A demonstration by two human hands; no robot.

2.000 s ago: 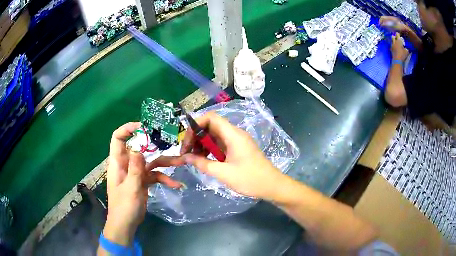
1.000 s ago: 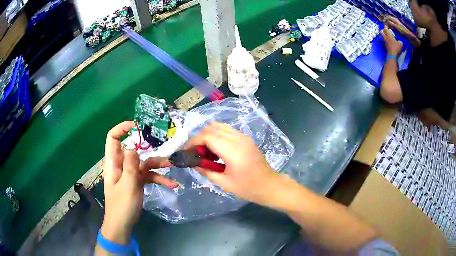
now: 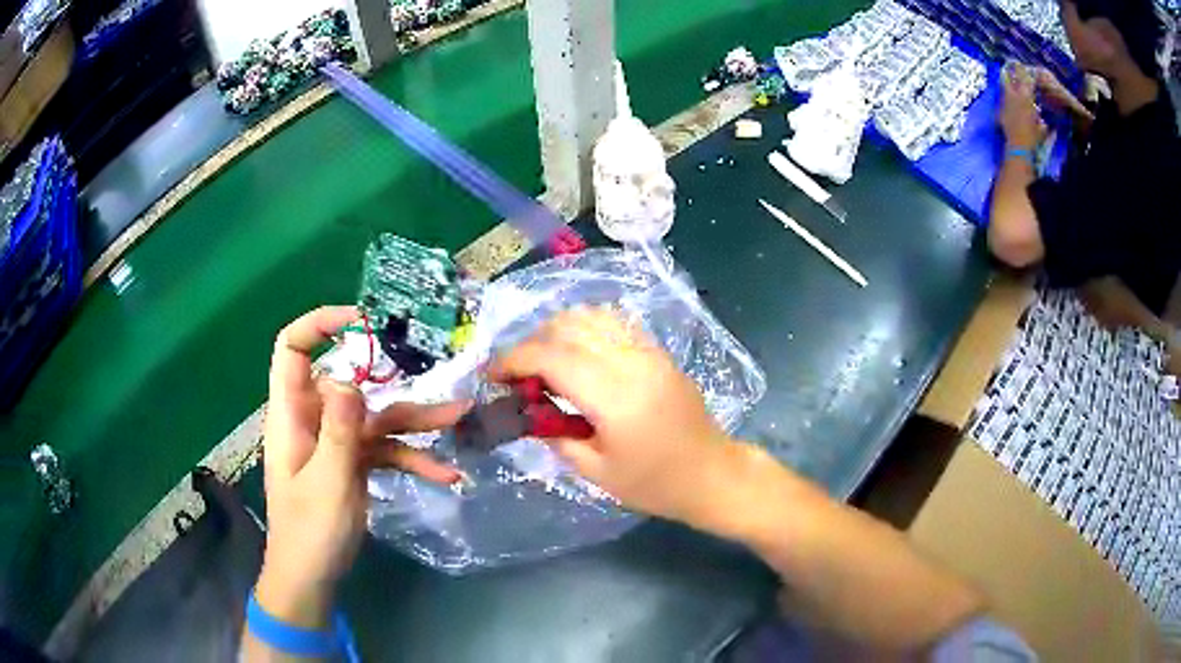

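My left hand (image 3: 324,440), with a blue band on its wrist, holds a white plastic housing (image 3: 347,356) wired in red to a green circuit board (image 3: 408,292). The board stands above the fingers, with black and yellow components on its lower side. My right hand (image 3: 622,402) grips red-handled pliers (image 3: 551,412). Their dark jaws are blurred and point left, close to my left fingertips. Whether the jaws hold anything cannot be told. A crumpled clear plastic bag (image 3: 518,518) with tiny white bits lies on the dark bench under both hands.
A white glue bottle (image 3: 633,181) stands by the pale post (image 3: 571,104). A white-handled knife (image 3: 806,184) and a thin stick (image 3: 813,242) lie to its right. Bluish tubes (image 3: 440,153) cross the green belt. Another worker's arm (image 3: 1017,214) is at right, above a cardboard box (image 3: 1023,518).
The pliers have swung from pointing up at the board to pointing left, lower down, near my left fingertips. The left hand still holds the housing and board.
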